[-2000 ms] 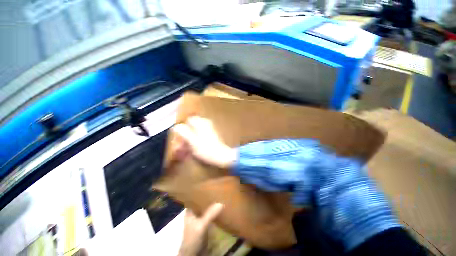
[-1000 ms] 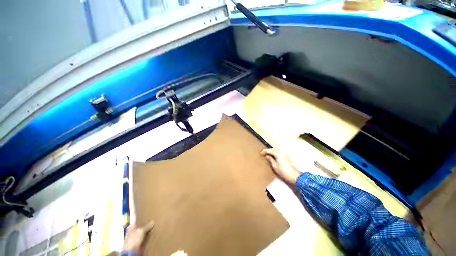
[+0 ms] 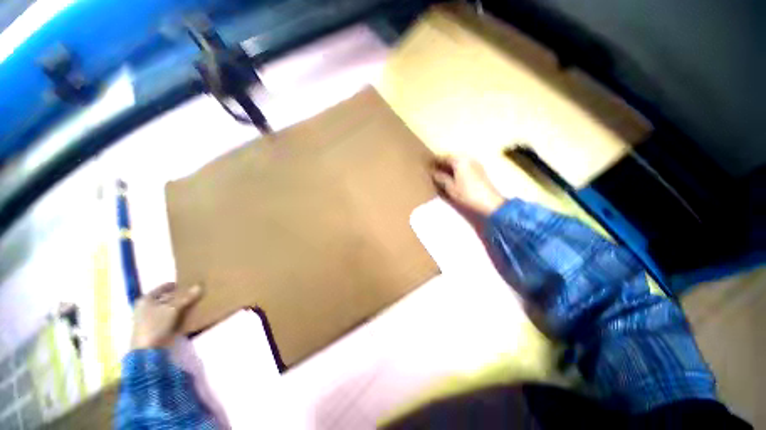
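Observation:
A brown panel (image 3: 302, 227) lies flat on the bed inside the white template sheet (image 3: 361, 369), whose stepped edge meets the panel's near side. A thin dark strip of the bed shows along the near left step. My left hand (image 3: 164, 315) is at the panel's near left corner, fingers and thumb on its edge. My right hand (image 3: 462, 182) is at the panel's right edge with the fingertips on it. The picture is blurred, so I cannot tell whether either hand pinches the panel or only presses it.
The black laser head (image 3: 225, 71) stands just beyond the panel's far edge. A second head (image 3: 65, 74) is at far left. A tan board (image 3: 504, 88) lies at the right. A blue strip (image 3: 127, 243) with yellow tape lies left of the panel.
The panel has gone from loosely held, to spread over the dark bed, to flat within the template's cut-out. Both hands are now at its opposite edges.

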